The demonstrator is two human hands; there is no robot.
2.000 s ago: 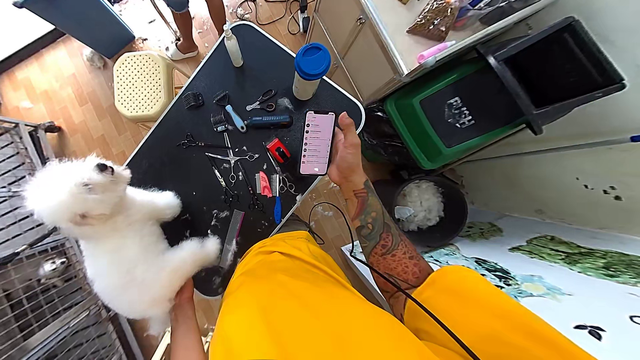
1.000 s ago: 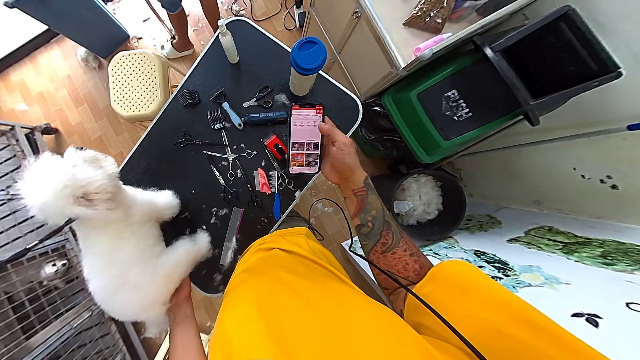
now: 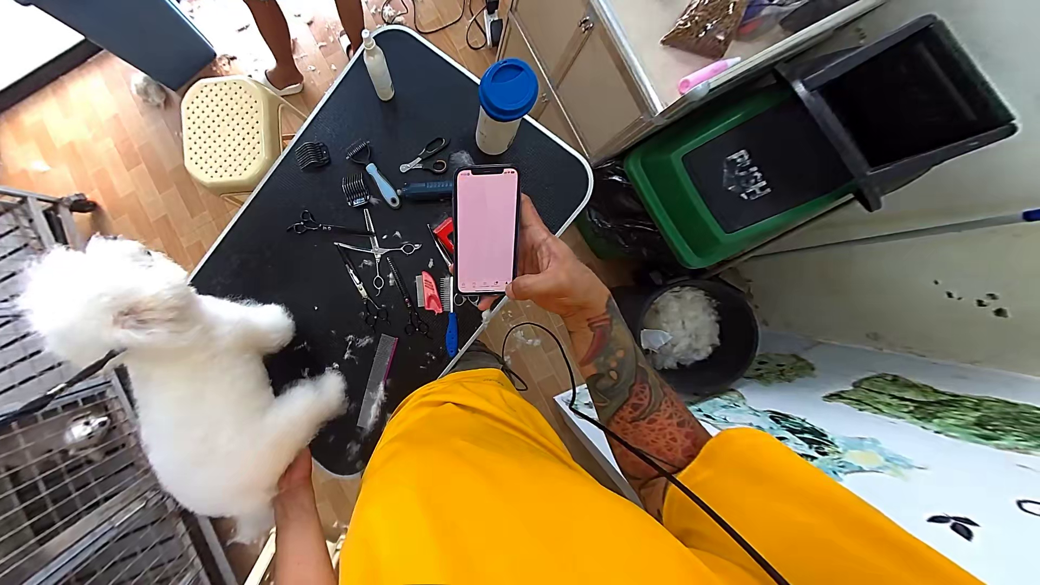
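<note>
My right hand (image 3: 556, 264) holds a smartphone (image 3: 487, 231) upright above the edge of a black grooming table (image 3: 260, 223); its screen is mostly plain pink. My left hand (image 3: 296, 473) is against the hindquarters of a fluffy white dog (image 3: 199, 382), its fingers mostly hidden by the fur. The dog stretches its legs over the table. Between dog and phone lie several grooming scissors (image 3: 376, 250), a metal comb (image 3: 379, 382), a blue-handled comb (image 3: 452, 329), a pink comb-like tool (image 3: 430, 292), a deshedding tool (image 3: 382, 185) and a dark blue clipper (image 3: 426, 191).
A blue-lidded tumbler (image 3: 497, 130) and a spray bottle (image 3: 377, 69) stand on the table. Beyond are a cream stool (image 3: 230, 134), a green-and-black bin (image 3: 731, 162), a black bucket (image 3: 735, 325) holding white fur, and wire cages (image 3: 73, 496). Another person's legs (image 3: 276, 41) show at the top.
The phone screen has gone from a list, through a page with pictures, to mostly plain pink. My right hand still holds the phone, and my left hand stays against the dog.
</note>
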